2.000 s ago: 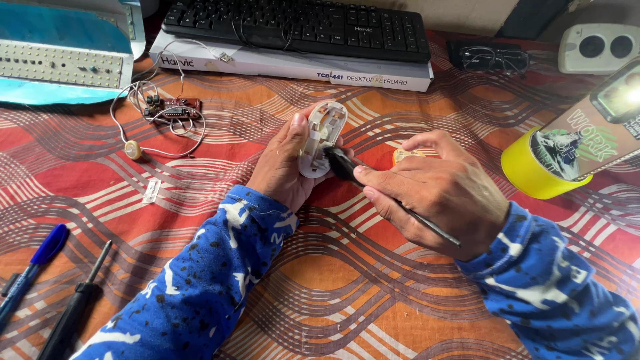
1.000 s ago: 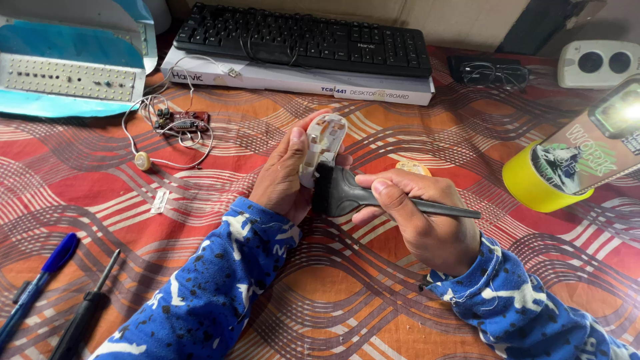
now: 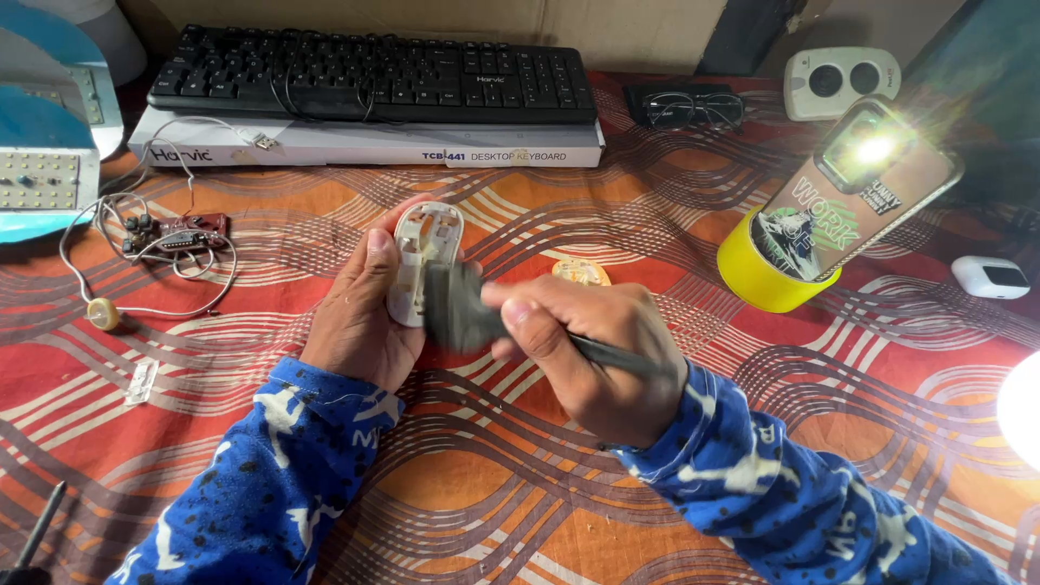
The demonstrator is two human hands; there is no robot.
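Observation:
My left hand (image 3: 361,305) holds a white plastic computer mouse shell (image 3: 431,231) upright, its hollow inside facing me. A dark brush (image 3: 463,313), blurred by motion, is gripped by its handle in my right hand (image 3: 597,345). The bristle end covers the lower right part of the shell; whether the bristles touch it is hard to tell. Behind my right hand a small cream plastic part (image 3: 581,272) lies on the patterned cloth. To the left, a small red circuit board (image 3: 191,233) sits with its white cable and a round yellowish scroll wheel (image 3: 103,314).
A black keyboard (image 3: 374,77) rests on its white box (image 3: 366,146) at the back. Eyeglasses (image 3: 695,111) lie behind. At right, a phone (image 3: 861,187) with its light on stands in a yellow holder (image 3: 772,276), near a white case (image 3: 990,277). A screwdriver (image 3: 42,524) is at lower left.
The brush has stayed in my right hand and shifted its angle against the shell. My left hand still holds the shell. The view has moved a little.

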